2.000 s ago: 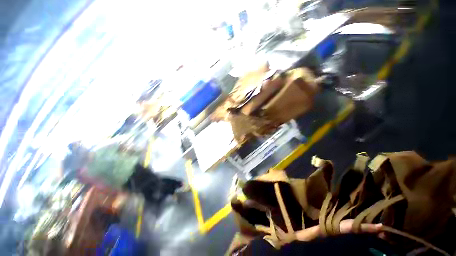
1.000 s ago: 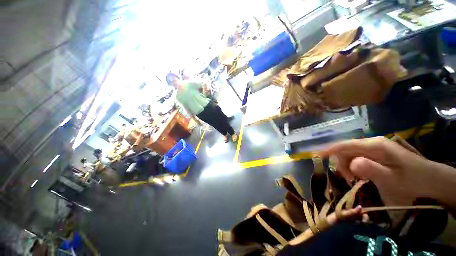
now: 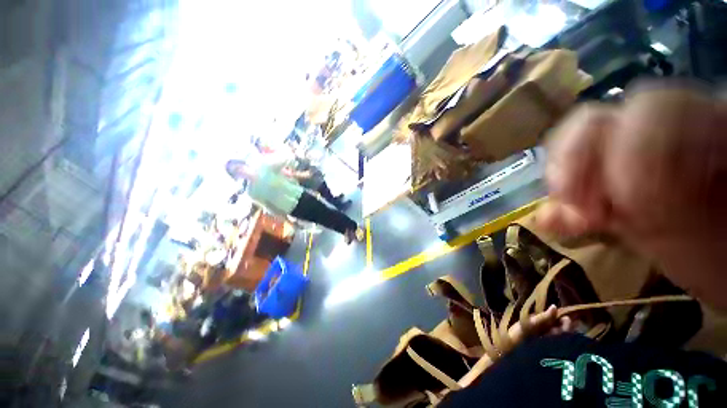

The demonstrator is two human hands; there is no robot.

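Several tan-brown bag bodies [image 3: 446,319] with long thin straps hang in a bunch at the bottom, against my dark top. The straps loop over my left forearm and hand. My left hand [image 3: 546,320] shows only in part among them, its fingers by a strap that runs right; the rest is hidden. My right hand [image 3: 638,167] is large, blurred and close to the camera at the right, above the bags. Its fingers look curled, and I see nothing clearly in it.
Brown bag pieces [image 3: 518,96] lie heaped on a white-topped table [image 3: 387,179] beyond a yellow floor line. A person [image 3: 275,191] stands left of it. A blue bin [image 3: 280,288] stands on the floor by an orange-brown desk [image 3: 259,247]. Another blue bin [image 3: 384,96] is further back.
My right hand has come up from the straps, closer to the camera, and its fingers look more curled. The view has shifted. The bunch of bags stays on my left arm.
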